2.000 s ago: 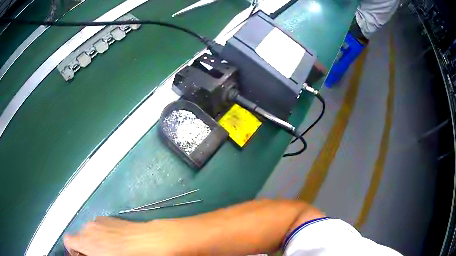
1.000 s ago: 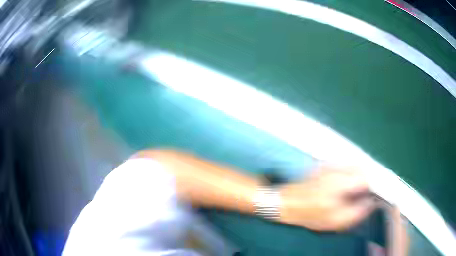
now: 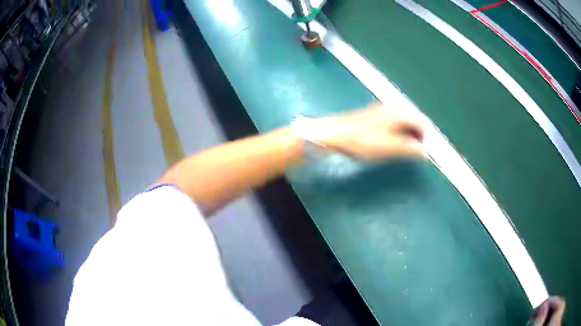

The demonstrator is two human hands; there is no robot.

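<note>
My left hand (image 3: 376, 134) reaches in from the left over the green bench (image 3: 280, 83), beside the white strip. It is blurred, with a pale band at the wrist. Its fingers look curled, but I cannot tell whether they hold anything. My right hand (image 3: 550, 312) shows only as a few fingertips at the lower right corner, at the end of the white strip (image 3: 474, 181); the rest is cut off. A small copper-brown round item (image 3: 311, 40) stands on the bench near the top, below a shiny metallic object (image 3: 304, 9) that I cannot identify.
A blue plastic stool (image 3: 37, 239) stands on the grey floor at the left, and another blue item (image 3: 162, 14) shows at the top. Yellow floor lines (image 3: 159, 95) run along the bench. A second white strip (image 3: 478, 57) and a red line lie farther right.
The view has swung from the soldering station to another bench stretch. Since the blurred earlier view, my left hand appears higher in the picture, and the copper-brown item has become visible.
</note>
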